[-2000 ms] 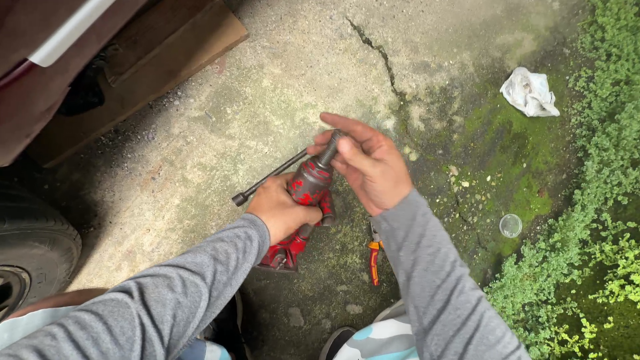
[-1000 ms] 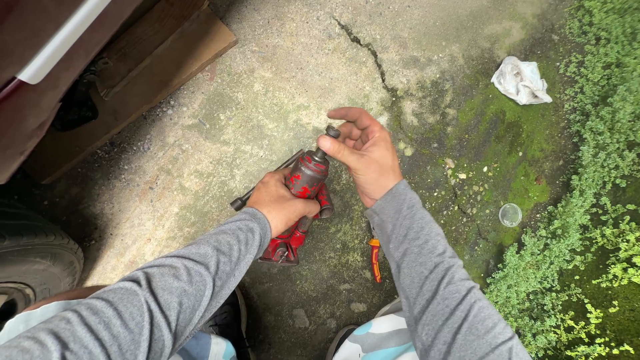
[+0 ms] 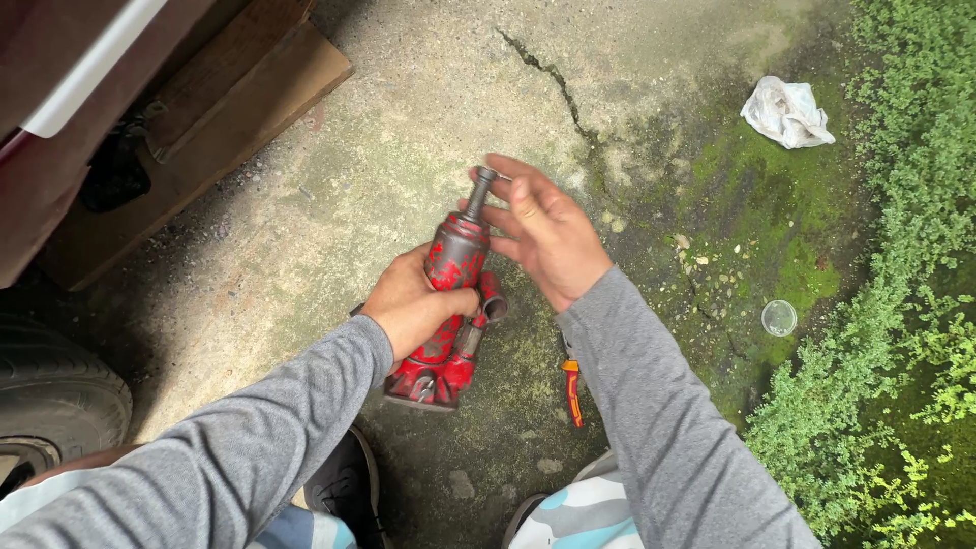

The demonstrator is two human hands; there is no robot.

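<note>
A worn red hydraulic bottle jack (image 3: 454, 263) is tilted over the concrete, its threaded extension screw (image 3: 479, 194) sticking out at the top. My left hand (image 3: 415, 305) is wrapped around the jack's body. Beside the screw, my right hand (image 3: 537, 229) has its fingers spread and slightly blurred; whether a fingertip touches the screw I cannot tell. A pump handle socket (image 3: 495, 306) shows on the jack's right side. Orange-and-red handled pliers (image 3: 572, 393) lie on the ground, partly hidden by my right sleeve.
At the left are a vehicle's dark red body (image 3: 91, 91), a tire (image 3: 61, 381) and wooden boards (image 3: 252, 122). A crumpled white plastic bag (image 3: 787, 113) and a small clear round lid or dish (image 3: 778, 318) lie on mossy concrete near green plants (image 3: 915, 213). My shoes are below.
More of the extension screw shows above the jack than one second ago. My right hand's fingers have come apart from around its top. My left hand has kept its hold on the body.
</note>
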